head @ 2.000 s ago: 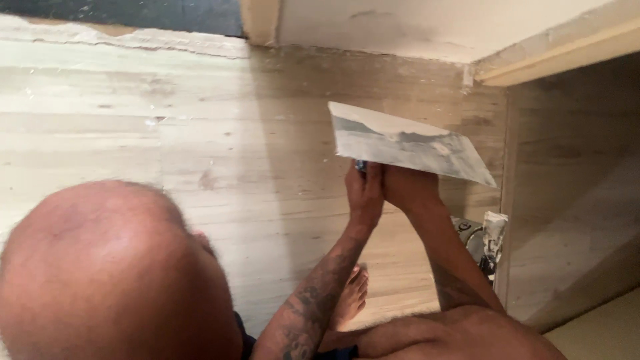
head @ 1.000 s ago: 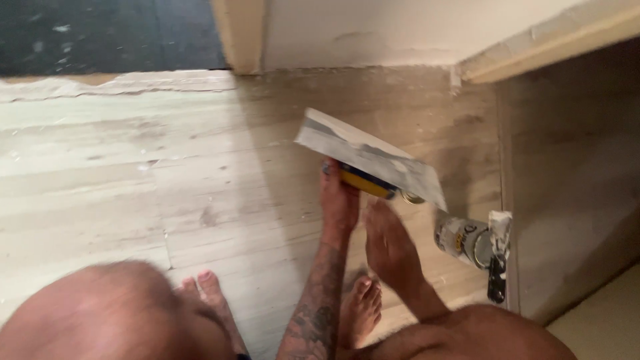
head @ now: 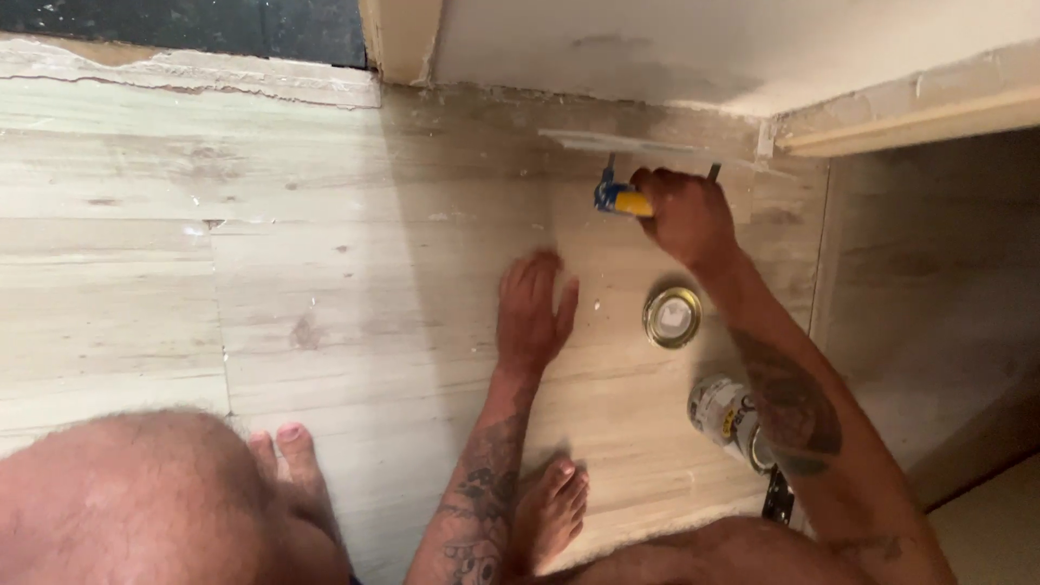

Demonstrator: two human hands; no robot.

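My right hand (head: 691, 213) grips the blue and yellow handle of a wide trowel or drywall finishing knife (head: 626, 203). Its thin metal blade (head: 642, 146) is seen nearly edge-on, close to the foot of the wall; whether it touches the wall cannot be told. Lower and to the left, my left hand (head: 532, 313) holds nothing, its fingers a little spread and partly blurred, over the wood-look floor. A round metal can lid (head: 672, 318) lies on the floor between my forearms. Beside my right forearm stands or lies a labelled metal can (head: 727, 422), partly hidden by the arm.
The white wall (head: 601, 49) meets the floor ahead, between a door frame post (head: 402, 41) and a wooden strip (head: 910, 114) at right. A rough, broken threshold edge (head: 203, 77) borders dark flooring at upper left. My bare feet and knees are below.
The trowel has passed to my right hand alone, and its blade has turned nearly edge-on by the wall. My left hand has let go of the handle. The can lid now shows fully.
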